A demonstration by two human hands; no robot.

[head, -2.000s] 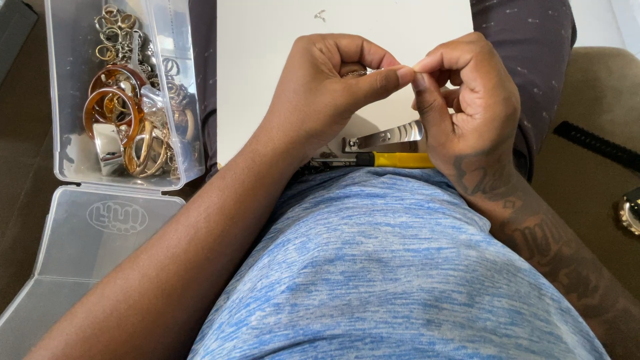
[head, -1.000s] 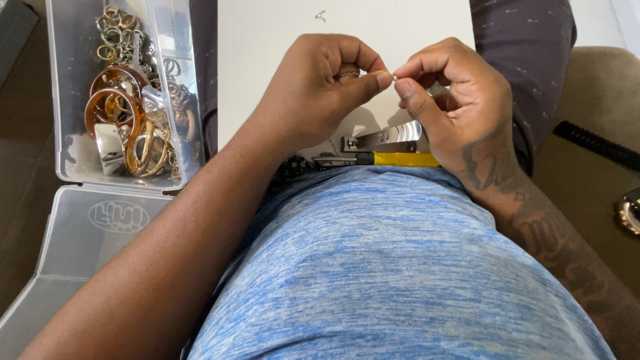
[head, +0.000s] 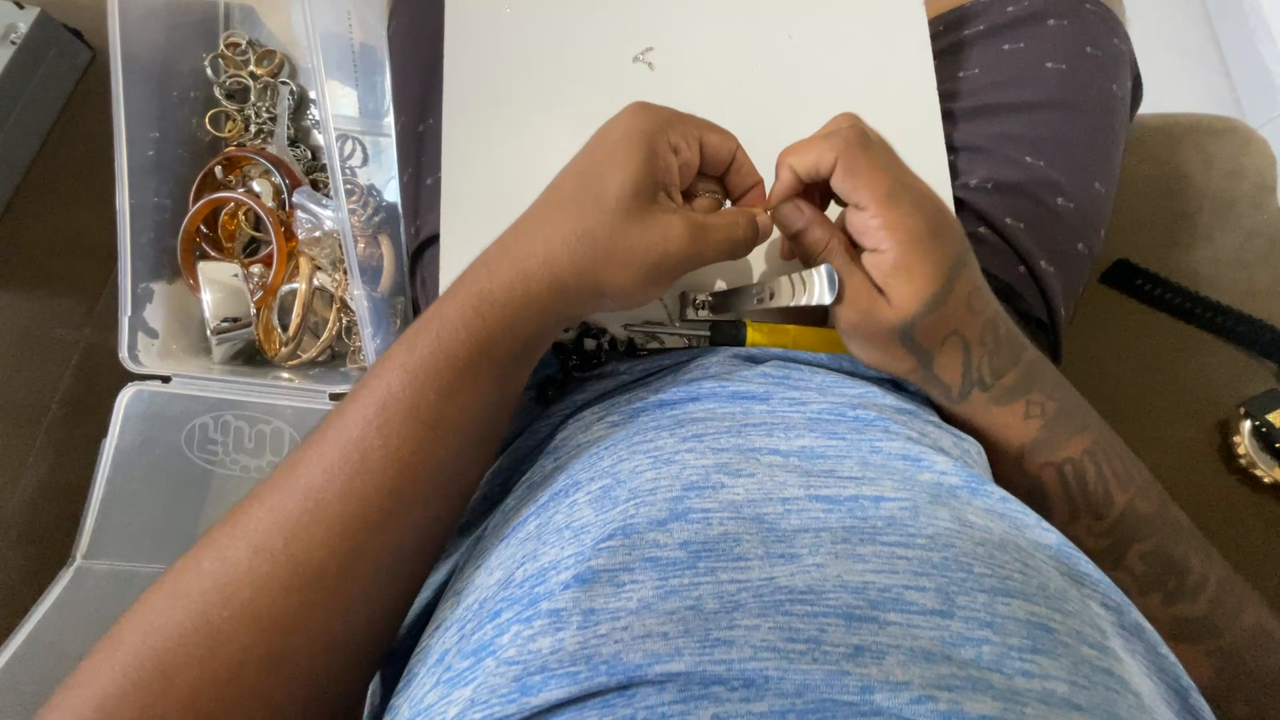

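Note:
Over the white board [head: 560, 110], my left hand [head: 660, 205] and my right hand [head: 865, 230] meet fingertip to fingertip. Thumb and forefinger of each pinch a tiny gold-coloured piece [head: 768, 209], mostly hidden by the fingers. A ring-like metal piece [head: 707, 195] shows by the curled fingers of my left hand. Just below the hands lies a nail clipper [head: 770, 293], its lever raised. Beside it, against the blue shirt, is a slim metal tool with a yellow and black handle [head: 790, 337]. Small dark beads or links [head: 590, 350] lie left of the tool.
A clear plastic box [head: 150, 340] of rings, chains and amber bangles [head: 235, 240] stands at left, its lid [head: 130, 500] folded down toward me. A small silvery piece [head: 644, 58] lies on the board's far part. A wristwatch [head: 1258, 440] with a black strap rests at right.
My fingertips, slightly apart around the tiny piece one second ago, are close together now. My right hand was a little lower left then. The nail clipper and the box have stayed put.

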